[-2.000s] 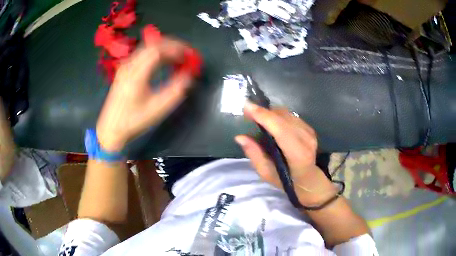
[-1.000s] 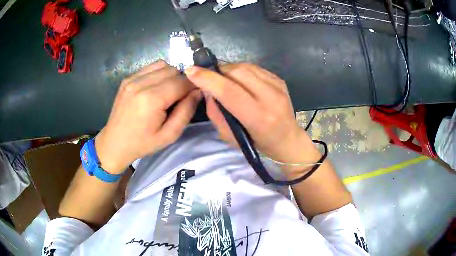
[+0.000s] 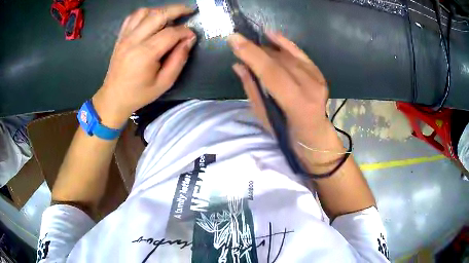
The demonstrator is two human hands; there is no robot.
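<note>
A white circuit board [image 3: 215, 19] lies on the dark mat at the top centre, bright and partly cut by the picture's top edge. My right hand [image 3: 288, 77] holds the black soldering iron [image 3: 246, 24], somewhat blurred, just right of the board; its tip is not visible. The iron's cord loops past my right wrist. My left hand [image 3: 149, 54] is left of the board, fingers curled, with a small dark thing [image 3: 183, 18] at its fingertips, near the board's left edge. Red housings [image 3: 73, 21] lie at the upper left.
The dark mat [image 3: 31, 67] spans the bench. Black cables [image 3: 446, 56] hang over its right part. A red stool [image 3: 429, 126] stands on the floor at the right. A cardboard box [image 3: 56, 149] is below the bench at the left.
My hands have moved apart, the left up and left, the right to the right with the iron. The view has shifted, so the board and red housings sit higher. The left hand's red unit is gone.
</note>
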